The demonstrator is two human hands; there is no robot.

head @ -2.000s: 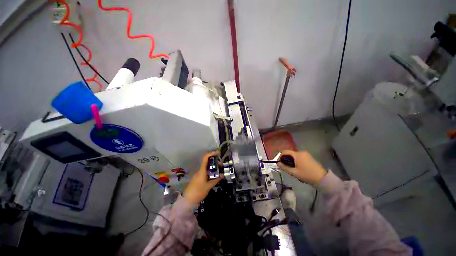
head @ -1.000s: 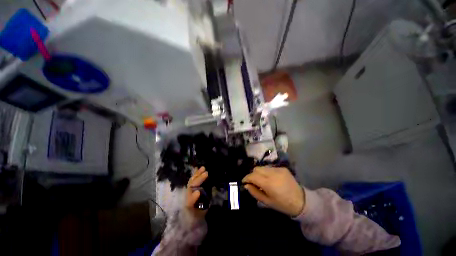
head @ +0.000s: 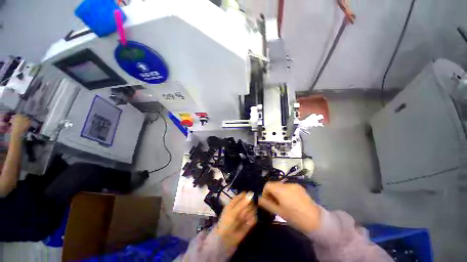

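A heap of black corded parts [head: 205,165] lies on the shiny metal worktable [head: 190,197] below the white machine. My left hand [head: 236,217] is at the near edge of the heap, fingers curled around a small black part with a pale spot at the fingertips. My right hand [head: 293,203] is just right of it, slightly blurred, fingers bent over something dark; what they grip is not clear. The work slide [head: 275,134] is beyond the heap, with its pale plate showing and a white tuft [head: 311,122] at its right.
The white machine housing [head: 205,56] fills the upper left, with a touchscreen [head: 89,71] and blue cup [head: 100,16]. An open cardboard box [head: 130,217] is lower left, a blue crate [head: 402,236] lower right. Another person's arm [head: 13,153] shows at far left.
My hands have left the slide and come back to the near side of the heap. They are now closer together. The white-faced part seen between them a second ago no longer shows clearly.
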